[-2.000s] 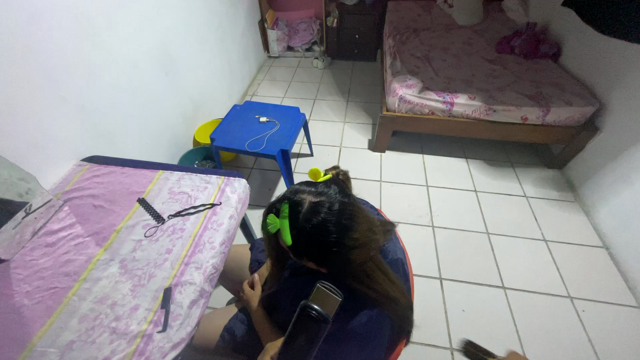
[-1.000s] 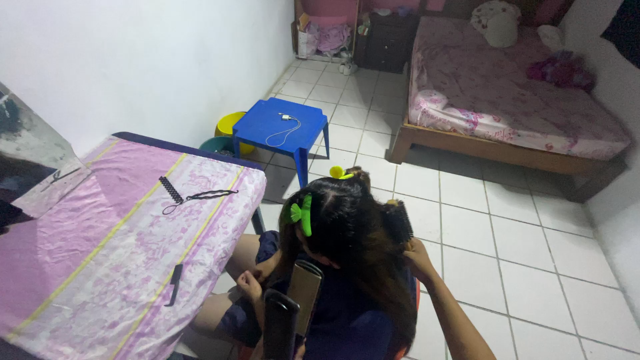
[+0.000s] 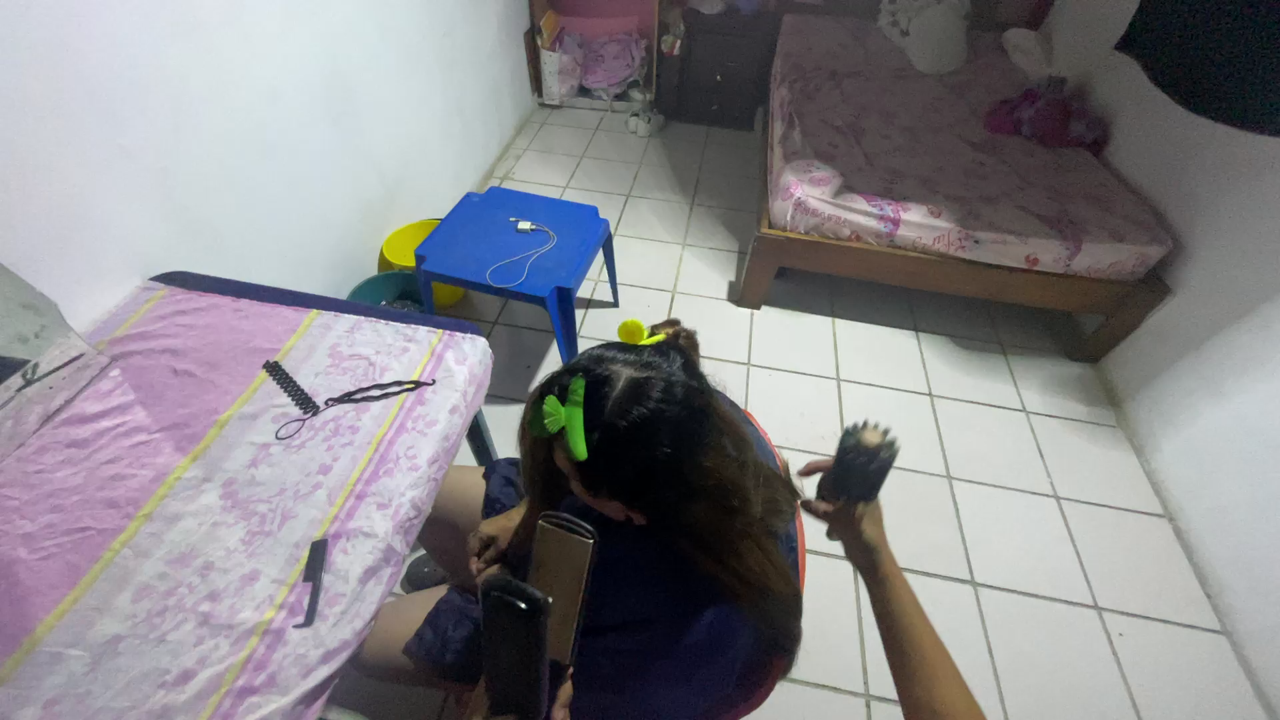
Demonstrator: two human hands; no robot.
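Note:
A seated person with long dark hair (image 3: pixel 640 450) leans forward, with a green hair clip (image 3: pixel 574 420) at the side of the head and a yellow hair clip (image 3: pixel 638 333) at the crown. My right hand (image 3: pixel 850 515) holds a dark hairbrush (image 3: pixel 858 464), bristles up, to the right of the hair and apart from it. At the bottom, my left hand (image 3: pixel 562 697), mostly hidden, grips a hair straightener (image 3: pixel 515 645) whose two plates stand apart. The person's own hands rest together by the lap.
A table with a pink cloth (image 3: pixel 230 480) at left bears a black comb (image 3: pixel 314 583) and a black braided hair accessory (image 3: pixel 380 391). Behind stand a blue plastic table (image 3: pixel 510 235) with a cable, a yellow bucket (image 3: pixel 408 243) and a bed (image 3: pixel 950 180).
My right hand with the brush was at the hair one second ago and is now away from it, to the right. The straightener remains in front of the person.

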